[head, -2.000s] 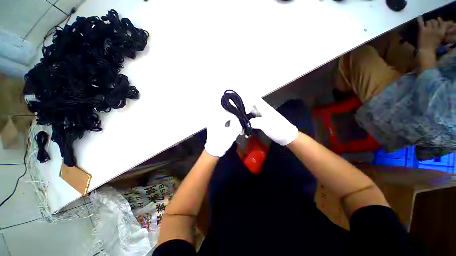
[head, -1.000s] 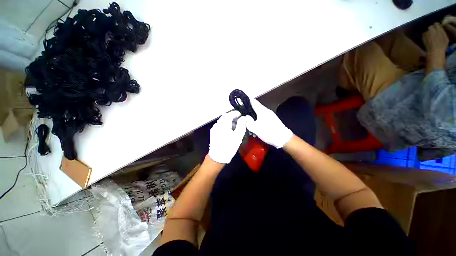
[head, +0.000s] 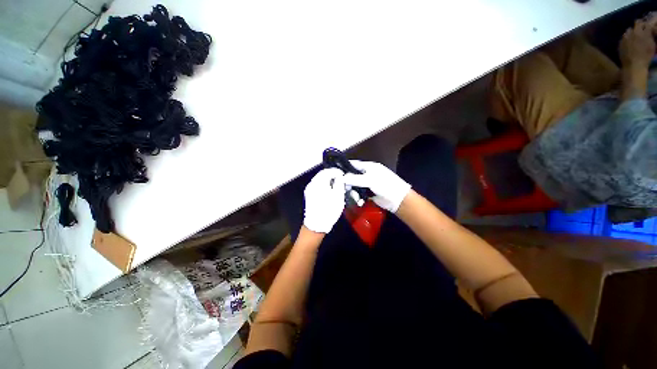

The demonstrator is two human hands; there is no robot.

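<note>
A small looped black cable bundle (head: 336, 158) is held between my two white-gloved hands, over my lap at the table's front edge. Its loop end sticks out past my fingers; the rest is partly hidden by the gloves. My left hand (head: 325, 199) pinches at the bundle from the left. My right hand (head: 380, 184) grips its middle from the right. A red thing (head: 367, 223) lies on my lap just below the hands.
A large pile of black bundles (head: 115, 101) lies on the white table (head: 302, 72) at the left, with a stray bundle (head: 65, 205) and a tan block (head: 114, 249). A seated person (head: 583, 144), red stool (head: 490, 176), carton (head: 555, 274) and plastic sack (head: 176, 317) are around.
The bundle has tilted and come down closer to my lap, with less of its loop showing. My hands have moved close together around it. The seated person's hands have shifted.
</note>
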